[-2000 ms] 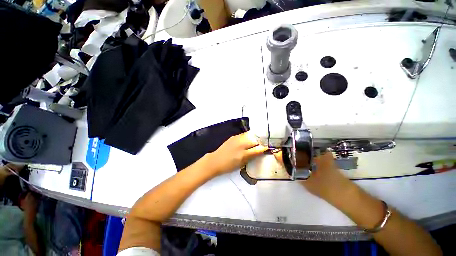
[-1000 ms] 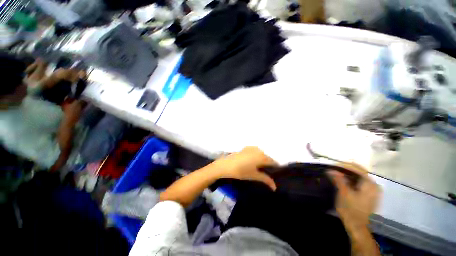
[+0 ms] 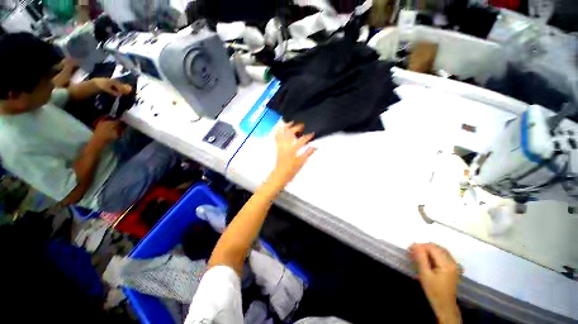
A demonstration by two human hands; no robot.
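A heap of black fabric pieces [image 3: 339, 88] with pointed corners lies on the white table [image 3: 355, 180]. My left hand [image 3: 292, 152] is at the heap's lower left corner, fingers spread; I cannot tell whether the fingertips touch the fabric, and it holds nothing. My right hand [image 3: 437, 269] is over the table's front edge, fingers curled together; nothing clear shows in it. The sewing machine head [image 3: 516, 149], white with a blue stripe, stands at the right, with its needle area away from both hands.
A person [image 3: 51, 133] works at another machine [image 3: 196, 66] on the left. A small black control box [image 3: 219, 135] sits near the table's left front edge. A blue bin [image 3: 149, 237] with cloth stands below the table. White and black scraps lie behind the heap.
The view has turned left. The black piece held by both hands at the front edge is gone from them. My left hand has moved up to the heap; my right hand is apart from it.
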